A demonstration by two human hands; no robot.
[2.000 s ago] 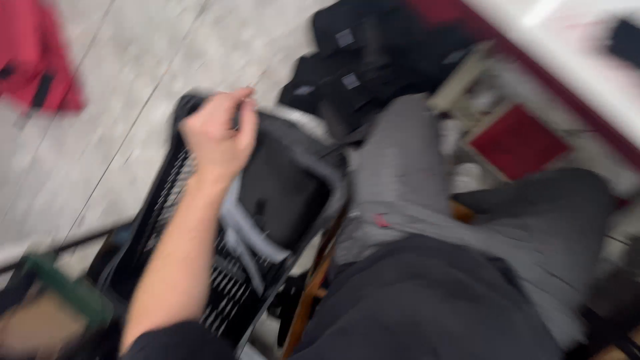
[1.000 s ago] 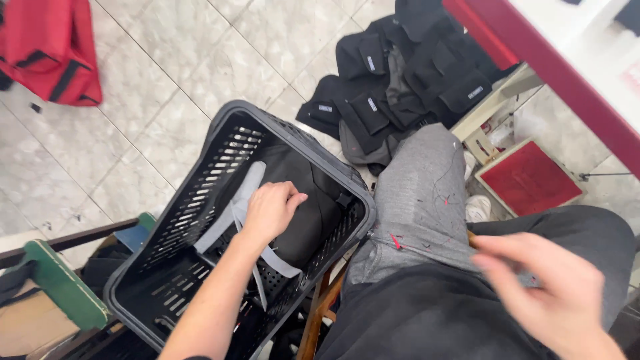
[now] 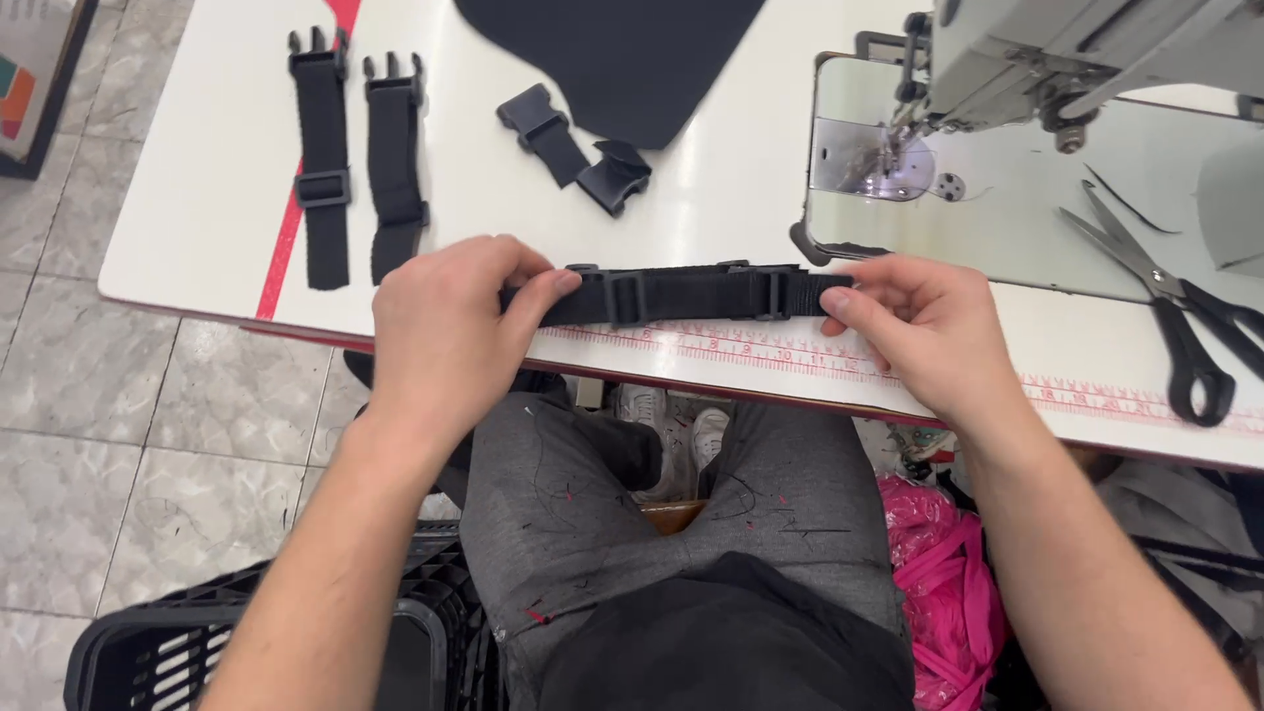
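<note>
Between my two hands, black webbing straps with plastic slide adjusters [image 3: 696,294] lie stretched along the table's front edge, just above a printed red ruler scale [image 3: 750,351]. My left hand [image 3: 459,321] pinches their left end; my right hand [image 3: 913,331] pinches the right end between thumb and fingers. Further left lie a black strap with a side-release buckle prong [image 3: 321,158] and a similar strap [image 3: 395,158]. Behind my hands are a short strap piece with a buckle [image 3: 543,133], a buckle socket [image 3: 614,180] and a dark fabric piece [image 3: 632,59].
A sewing machine [image 3: 1027,69] stands at the back right over its metal bed plate [image 3: 1037,212]. Black-handled scissors [image 3: 1165,286] lie right of my right hand. Below are a black plastic basket [image 3: 168,632] at left and pink material [image 3: 943,583] at right.
The view has swung from the basket and floor to the tabletop. My left hand, earlier over the basket at a grey strap, now holds black straps on the table with my right hand.
</note>
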